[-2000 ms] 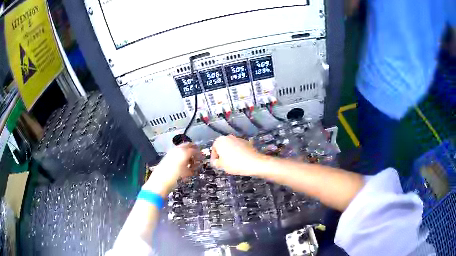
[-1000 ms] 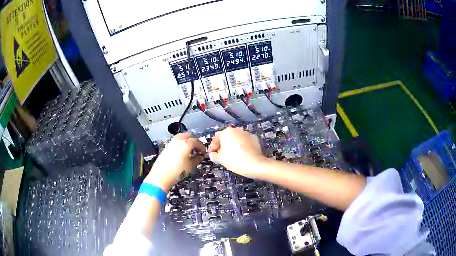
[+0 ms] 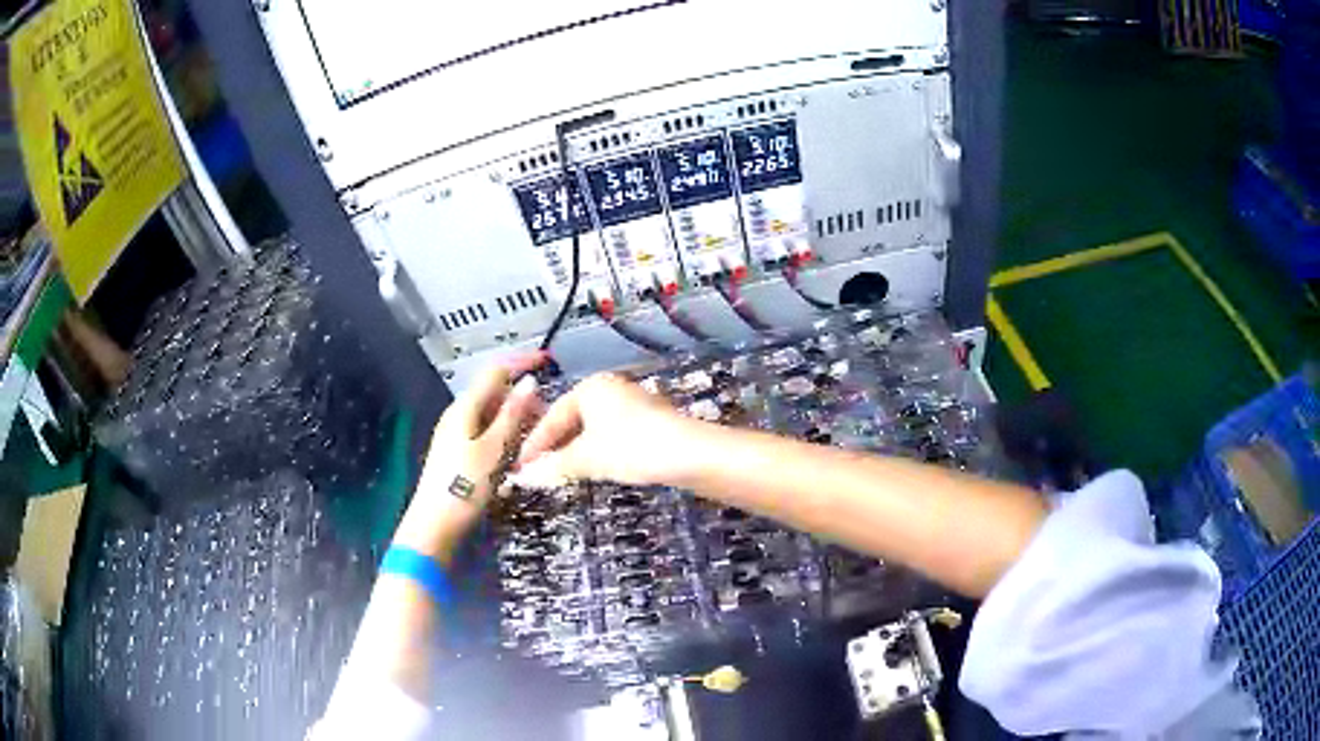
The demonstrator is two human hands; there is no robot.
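A clear blister tray (image 3: 652,579) filled with small dark-and-silver circuit boards lies before the rack. My left hand (image 3: 471,449), with a blue wristband, is over the tray's far left part, fingers bent and thumb raised. My right hand (image 3: 601,432) is beside it with thumb and forefinger close together, near my left fingers. Whether either hand holds a board is hidden or too small to tell. Two test fixtures show at the near edge, a metal one (image 3: 886,672) at right and one (image 3: 637,715) cut off by the frame, with a yellow connector plug (image 3: 722,679) beside it.
The rack's four meter modules (image 3: 695,171) show lit digits, with red and black load leads (image 3: 735,300) below. Tray stacks (image 3: 217,362) and a yellow warning sign (image 3: 90,145) stand at left. A blue crate (image 3: 1274,478) is at right on the green floor.
My right hand has moved left and slightly down, towards my left wrist. My left hand has shifted left and its fingers have opened somewhat. The view has shifted slightly.
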